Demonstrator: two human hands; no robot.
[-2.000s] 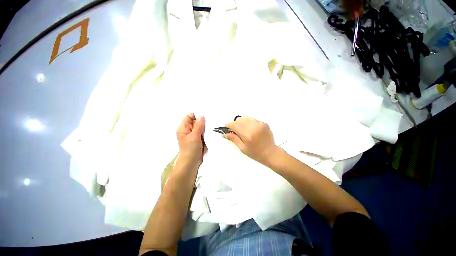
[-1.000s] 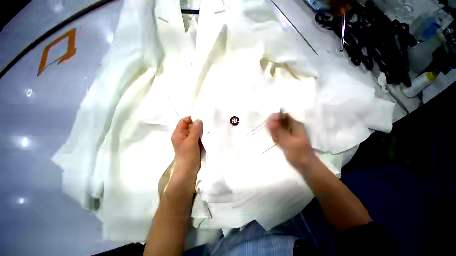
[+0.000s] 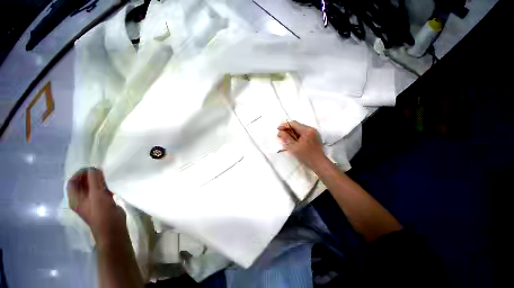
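Note:
A white jacket (image 3: 186, 185) lies spread on other white garments, its front panel drawn to the left, with one dark round button (image 3: 157, 152). My left hand (image 3: 93, 194), slightly blurred, grips the jacket's front edge at the left. My right hand (image 3: 301, 143) is over the sleeve (image 3: 267, 121) at the right, its fingers curled round small dark thread snips (image 3: 291, 131). The exact state of the snips' tips cannot be made out.
An orange tape outline (image 3: 40, 109) is on the white table (image 3: 34, 185) at the left. A pile of black hangers (image 3: 375, 19) lies at the upper right, beside a pale bottle with a yellow part (image 3: 425, 36). The dark floor is at the right.
My left hand has moved left and down, pulling the front panel and its button leftward. My right hand has moved slightly left, onto the sleeve. The camera view has shifted right.

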